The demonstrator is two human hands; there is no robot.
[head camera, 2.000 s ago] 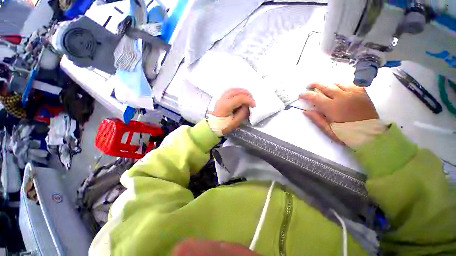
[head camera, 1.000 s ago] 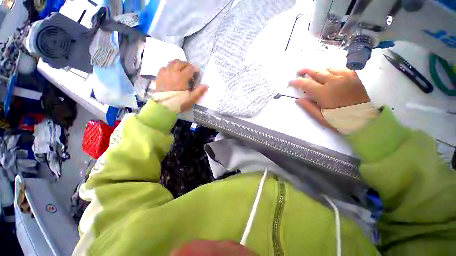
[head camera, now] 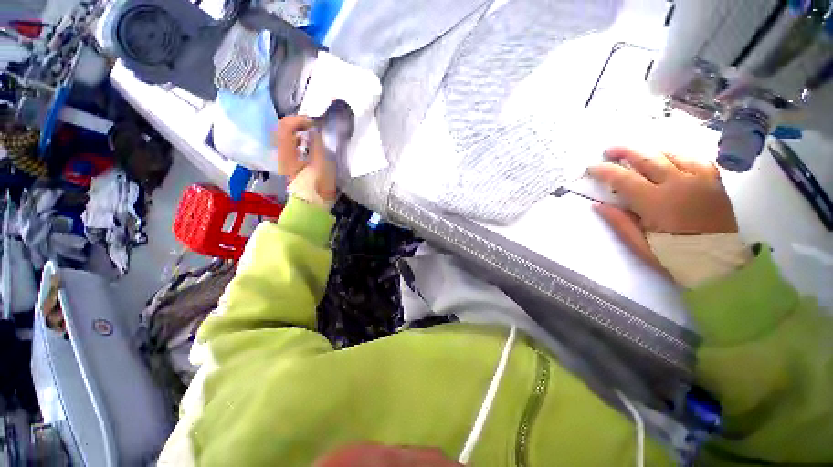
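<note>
My left hand [head camera: 309,160] is at the left of the machine bed, fingers curled around a small dark grey item [head camera: 340,123], blurred and unclear. It is beside a white fabric piece [head camera: 367,95]. My right hand [head camera: 671,193] lies with spread fingers on the white bed, below the presser foot area, holding nothing visible. A grey ribbed fabric piece [head camera: 484,128] lies between my hands, its lower tip near my right fingers. The sewing machine head [head camera: 708,46] and its blue-grey cylinder [head camera: 743,137] are at upper right; the needle is not clear.
A measuring strip [head camera: 548,281] runs along the near edge. Black snips [head camera: 804,182] lie at far right. A dark grey coiled roll [head camera: 148,35] and striped small parts [head camera: 243,64] are at upper left. A red stool [head camera: 215,222] and cloth heaps stand below left.
My left hand moved left from near the fabric's tip to the white piece, and the grey ribbed fabric now lies uncovered. My right hand stays by the machine. The view has shifted.
</note>
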